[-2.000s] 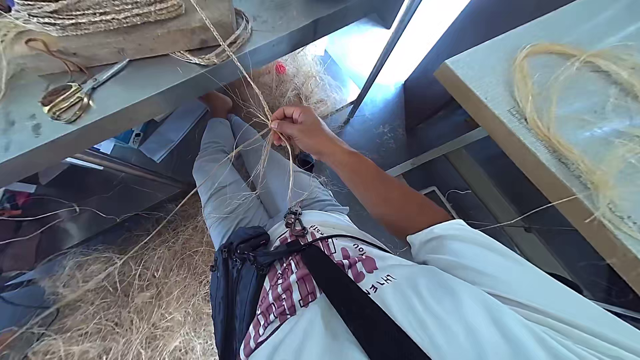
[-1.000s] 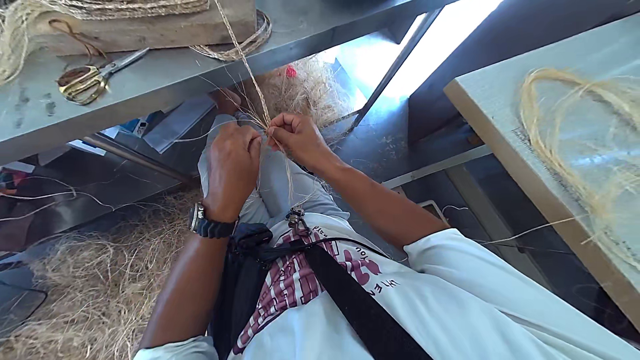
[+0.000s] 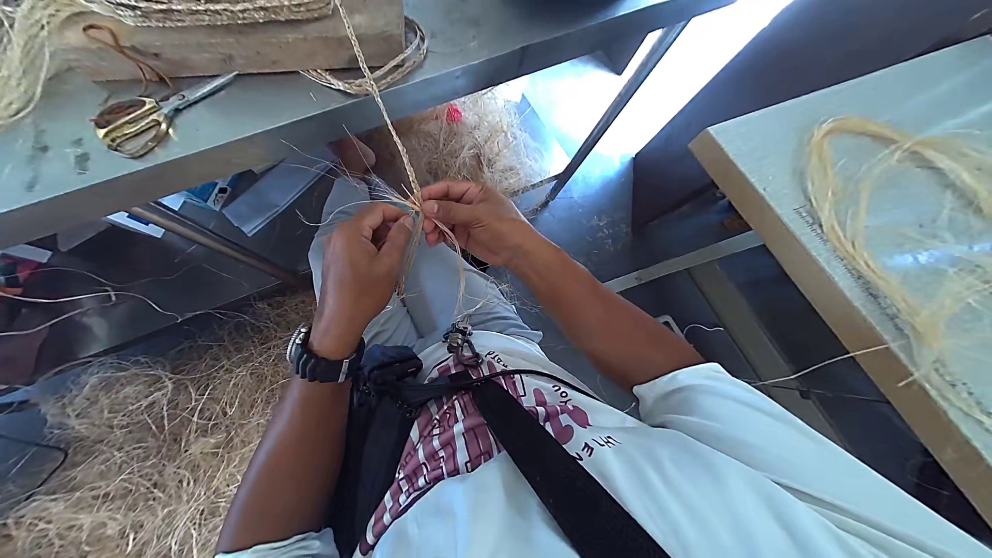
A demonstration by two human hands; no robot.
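Observation:
A braided cord of pale plant fiber (image 3: 383,108) runs down from the left table to my fingertips over my lap. My left hand (image 3: 367,260), with a dark watch on its wrist, pinches fiber strands at the cord's lower end. My right hand (image 3: 474,221) meets it there, thumb and index finger closed on the strands at the end of the braid. Loose strands (image 3: 461,275) hang below both hands, and finer ends fan out to the left. Gold-handled scissors (image 3: 139,128) lie on the left table, beside a wooden block (image 3: 232,48) with coiled braided cord on it.
The left table's edge (image 3: 256,128) lies just beyond my hands. At the right, a second table (image 3: 783,232) holds a loose bundle of pale fiber (image 3: 837,209). Heaps of fiber (image 3: 155,434) cover the floor at the lower left, with more fiber (image 3: 465,143) under the left table.
Two seconds ago only my right hand was at the strands. My left hand has come into view and joined it at the cord's end, where its fingers have closed on strands.

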